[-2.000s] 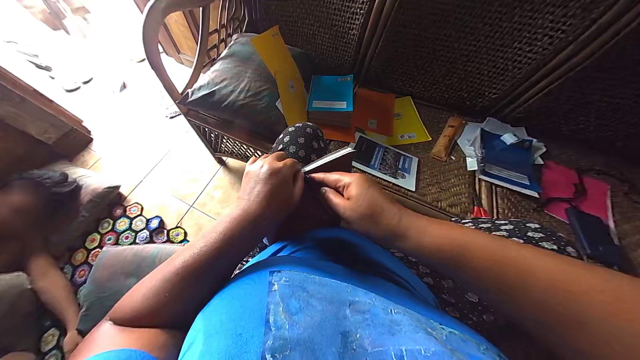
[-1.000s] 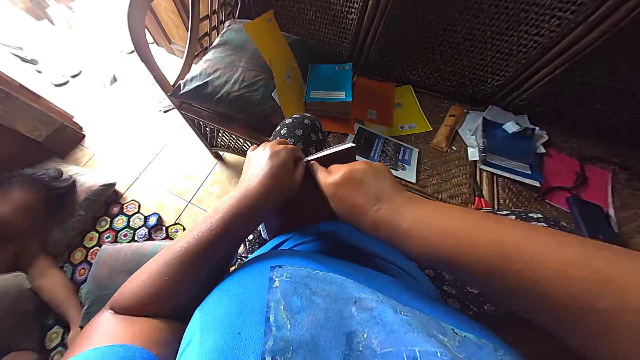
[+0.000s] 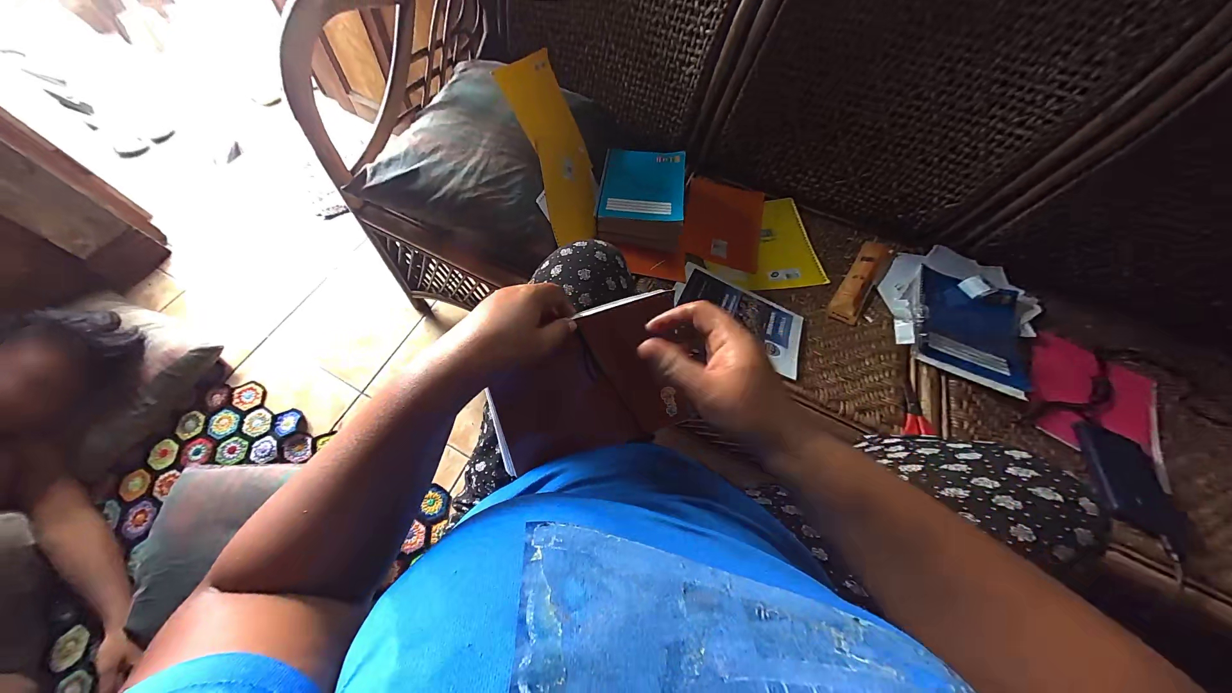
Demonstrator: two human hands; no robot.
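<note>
A dark reddish-brown book or notebook [image 3: 616,371] lies spread over my lap, its covers facing up. My left hand [image 3: 525,322] grips its upper edge near the middle, thumb on the cover. Just over the book's right part is my right hand [image 3: 707,361], thumb and fingers curled apart with nothing visible between them. Beyond the book, a printed booklet [image 3: 770,332] lies on the woven seat, partly hidden behind my right hand.
On the wicker bench [image 3: 837,371] lie a blue notebook [image 3: 642,188], orange [image 3: 724,226] and yellow [image 3: 791,250] covers, an orange pouch [image 3: 859,281], papers under a dark blue notebook [image 3: 967,322], scissors [image 3: 916,422] and a pink folder [image 3: 1088,385]. Another person [image 3: 58,462] is at the left.
My right hand has come off the book and opened above it. The book now lies spread wider, with more of its cover showing. My left hand still holds its upper edge.
</note>
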